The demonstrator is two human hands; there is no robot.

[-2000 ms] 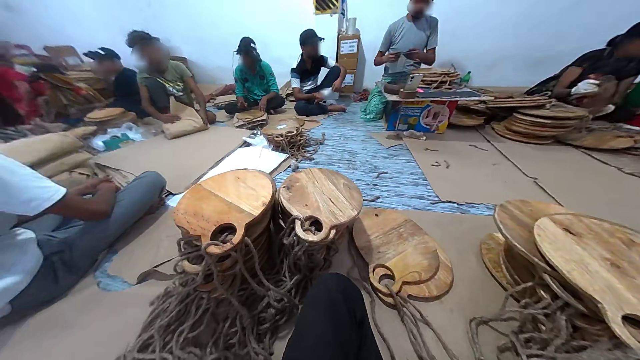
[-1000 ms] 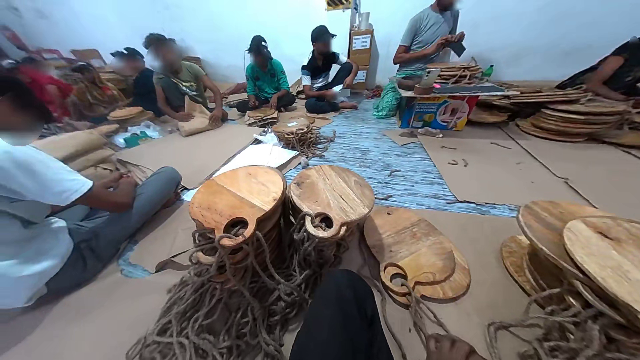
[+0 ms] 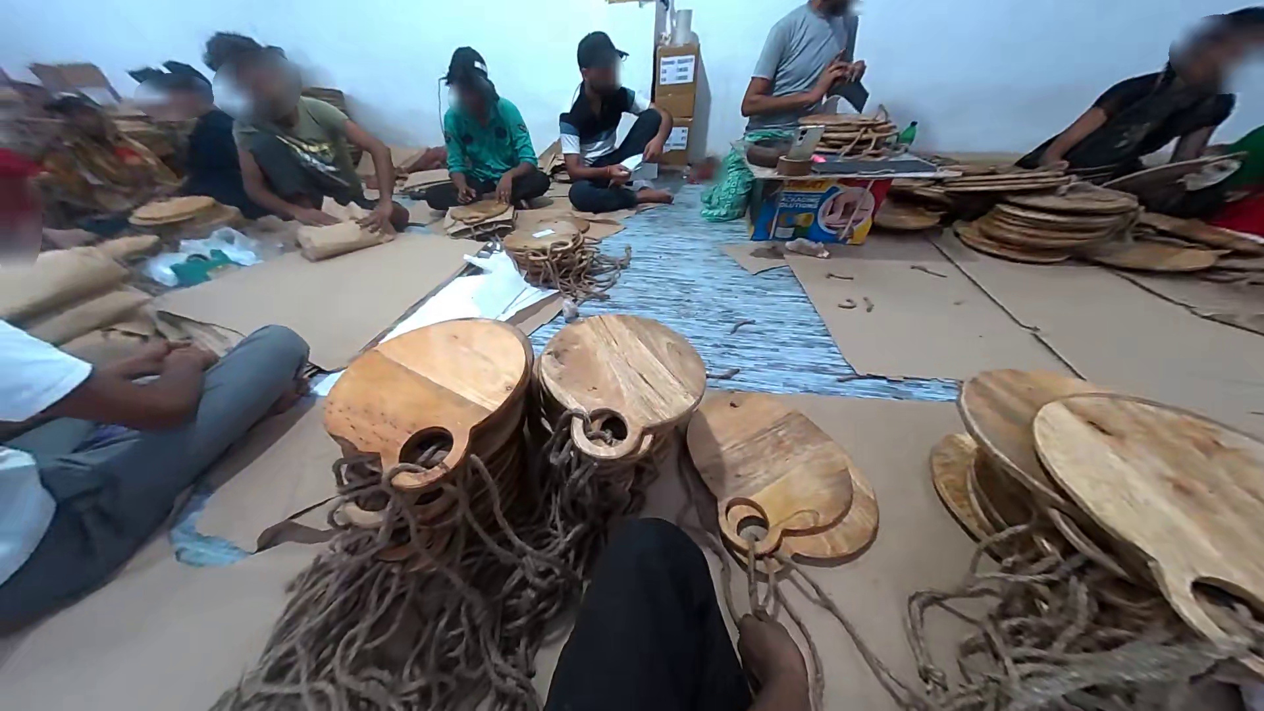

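My right hand [image 3: 770, 652] comes in at the bottom, just right of my dark-trousered knee, its fingers closed at the twisted rope [image 3: 762, 581]. That rope runs up to the handle hole of a round wooden board [image 3: 770, 459], which overlaps another board on the cardboard. My left hand is out of view. Left of these boards stand two taller stacks of roped wooden boards [image 3: 444, 380] [image 3: 622, 375], with a large tangle of rope [image 3: 395, 612] hanging in front. More boards [image 3: 1155, 494] lie stacked at the right, ropes trailing from their handle ends.
A seated person's bent leg [image 3: 188, 454] is close on the left. Several other people sit or work farther back. Cardboard sheets [image 3: 918, 316] cover much of the floor around a blue-grey mat [image 3: 691, 286]. A printed carton [image 3: 815, 209] and more board stacks [image 3: 1052, 222] stand behind.
My right hand, absent from the oldest frame and low at the bottom edge one second ago, is now farther left at the rope below the overlapping boards.
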